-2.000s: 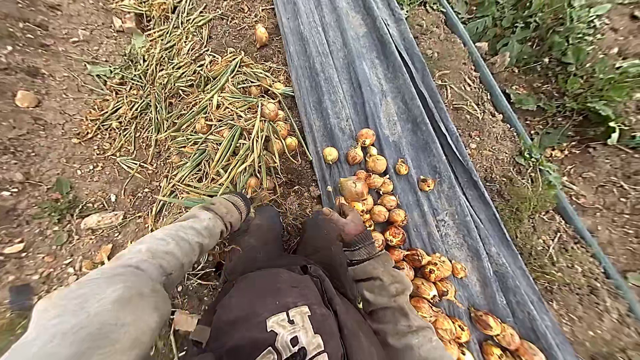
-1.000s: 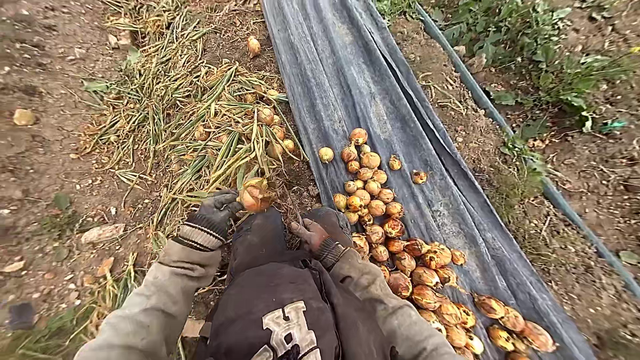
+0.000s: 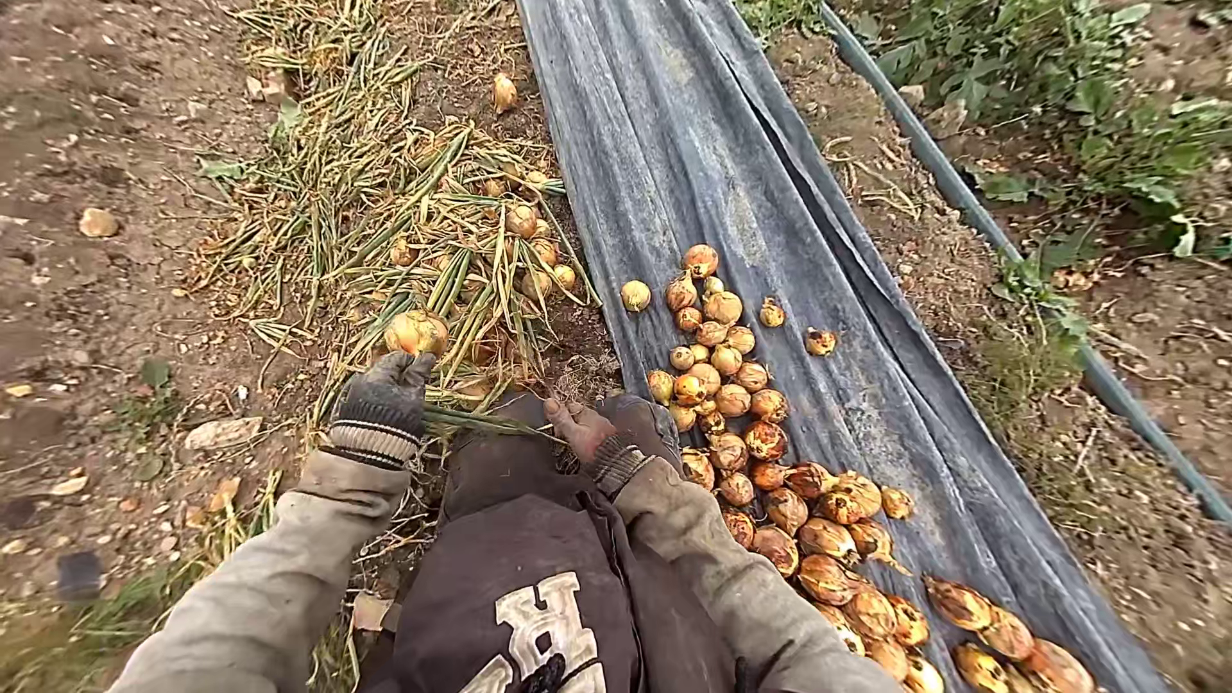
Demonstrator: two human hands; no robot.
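My left hand (image 3: 383, 397), in a dark knit-cuffed glove, holds a yellow onion (image 3: 416, 333) at its fingertips over a heap of onions with long tops. Green and dry onion leaves (image 3: 481, 420) stretch from beside that hand toward my right hand (image 3: 577, 428), which is over my knees. Whether the right fingers grip the leaf ends or a small tool cannot be told. Right of my knees, many onions without long leaves (image 3: 730, 399) lie on a grey ground-cover fabric strip (image 3: 664, 144). More onions (image 3: 525, 221) show among the leaves in front of me.
A blue-grey hose or pipe (image 3: 924, 144) runs along the right side, with leafy green plants (image 3: 1039, 96) beyond it. Stones (image 3: 98, 222) lie in the bare soil at left. A single onion (image 3: 504, 93) sits at the edge of the leaf heap.
A second ago my left hand held an onion nearer my knees; it is now farther left, with leaves stretched between the hands. Two seconds ago my right hand was beside an onion near the fabric.
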